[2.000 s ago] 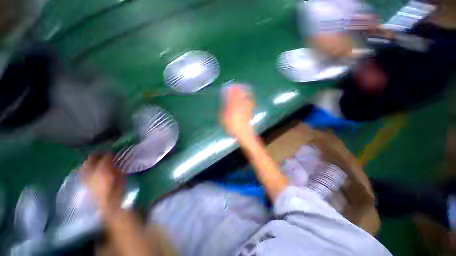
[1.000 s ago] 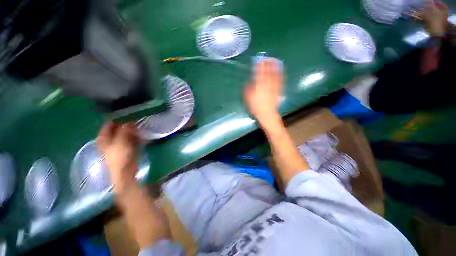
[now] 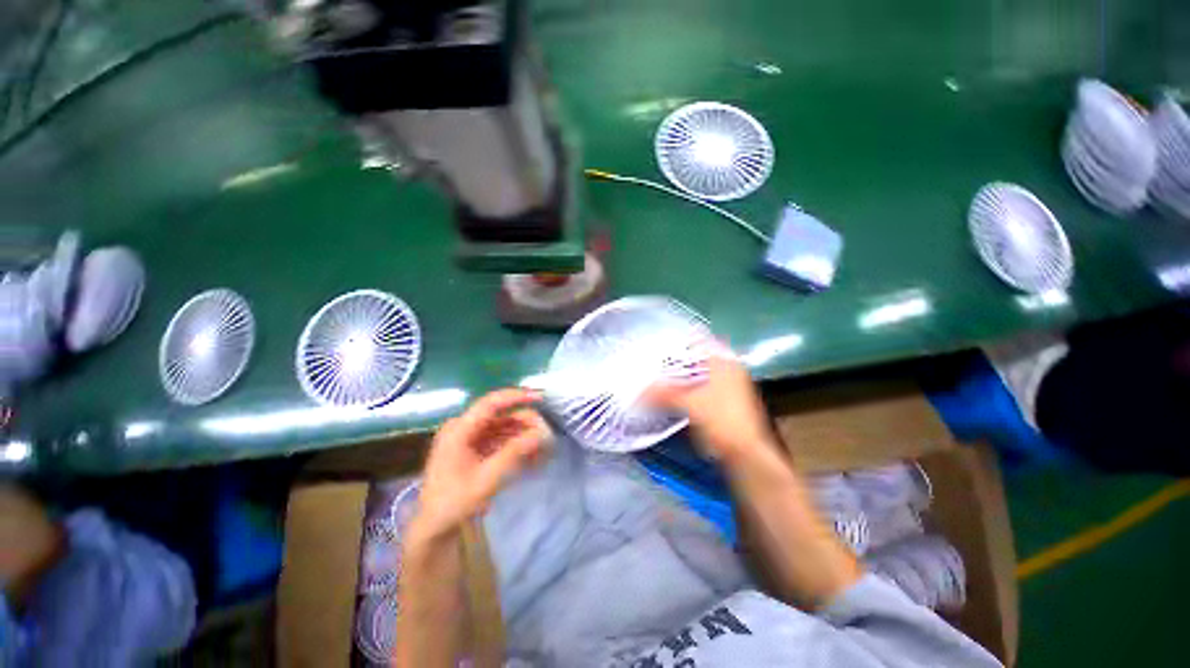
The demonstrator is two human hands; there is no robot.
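Observation:
A white fan grille (image 3: 603, 385) is tilted at the bench's front edge, just in front of the press base. My right hand (image 3: 715, 398) grips its right side, with fingers over its face. My left hand (image 3: 483, 450) is at its left rim with fingers curled and apart; contact with the rim is unclear. The bench press (image 3: 503, 163) has a dark head over a small brown base (image 3: 559, 298); no grille lies on the base. The pale blue hand switch (image 3: 803, 248) sits right of it on a thin cable.
Single grilles lie left (image 3: 358, 349), further left (image 3: 206, 346), behind the switch (image 3: 714, 150) and right (image 3: 1021, 238). Grilles are stacked far right (image 3: 1109, 146). Open cartons with grilles stand below the bench at left (image 3: 324, 561) and right (image 3: 985, 535). Neighbours' arms show at both sides.
The view has swung and levelled. My right hand has left the hand switch and now holds the grille. The grille has come off the press base toward me. My left hand has drawn back from beside the press.

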